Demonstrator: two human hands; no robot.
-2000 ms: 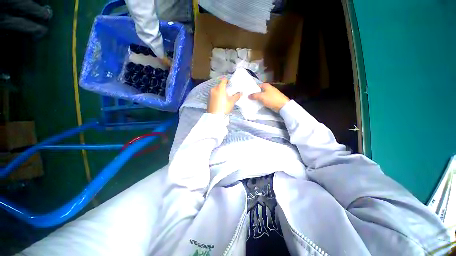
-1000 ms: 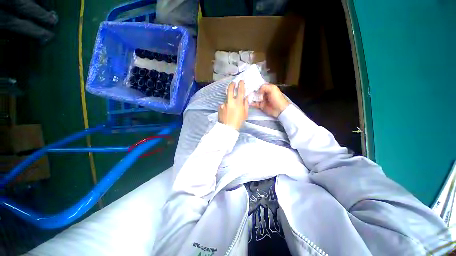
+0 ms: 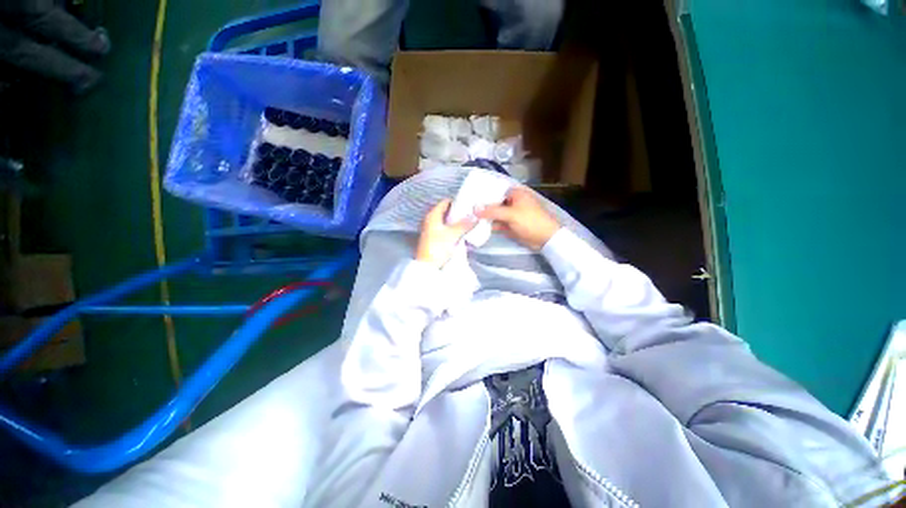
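My left hand [image 3: 437, 236] and my right hand [image 3: 525, 217] hold a piece of white foam wrap [image 3: 481, 195] between them above my lap. The foam is partly folded, with a small rounded end at my fingers; no black shows in it, so I cannot tell whether a part is inside. More foam sheets [image 3: 397, 222] lie fanned over my lap. The brown carton [image 3: 487, 81] stands just beyond my knees, with rows of white wrapped parts [image 3: 447, 149] inside.
At the left, the blue crate [image 3: 214, 189], lined with shiny film, holds black parts [image 3: 296, 176] and a pale layer pad [image 3: 306, 142]. A blue trolley [image 3: 214, 359] with a red ring [image 3: 283, 296] stands left of my leg. A green bench [image 3: 795, 179] is at the right. A person's legs [image 3: 360, 32] are opposite.
The foam piece has been turned and folded between my hands and is now lower and nearer to me. The coworker's sleeve and hand have left the crate, and the white sheets above the carton are gone.
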